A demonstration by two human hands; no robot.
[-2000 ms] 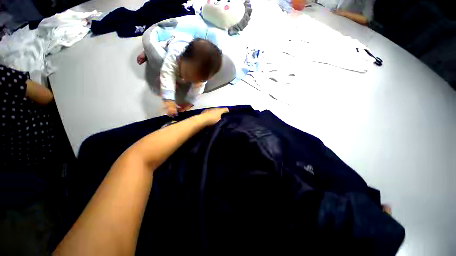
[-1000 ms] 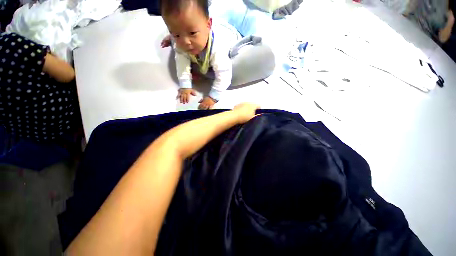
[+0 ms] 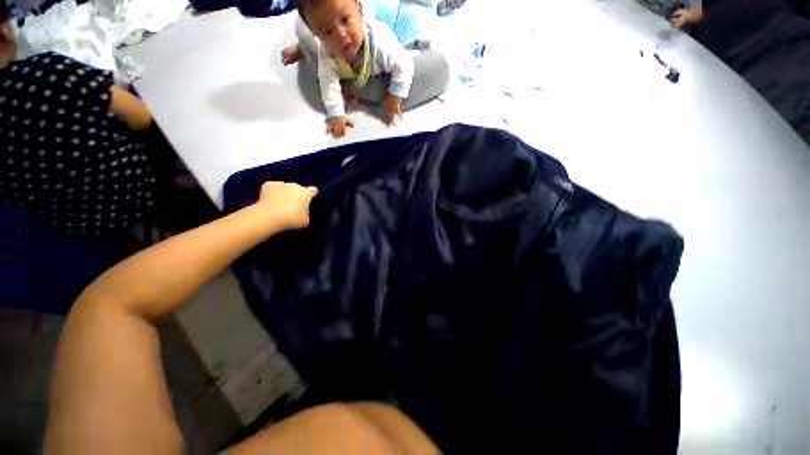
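Note:
A dark navy jacket [image 3: 471,293] lies over the near part of the white table with its shiny, creased lining facing up. A small pale label [image 3: 565,185] shows near its upper right, and a small white tab [image 3: 348,161] near its top left edge. My left hand [image 3: 288,205] is closed on the jacket's left part. Part of my bare arm or leg crosses the bottom edge; I cannot tell which. My right hand is not visible.
A baby [image 3: 364,67] leans on its hands on the white table [image 3: 728,204], just beyond the jacket. A person in a dotted black top [image 3: 75,147] is at the left. Dark scissors or snips [image 3: 671,75] lie at the far right. White cloth [image 3: 84,35] is piled far left.
My left hand has moved from the jacket's top edge to its left side, nearer me. More shiny lining shows. The fingertips seen earlier at the jacket's right edge are no longer visible.

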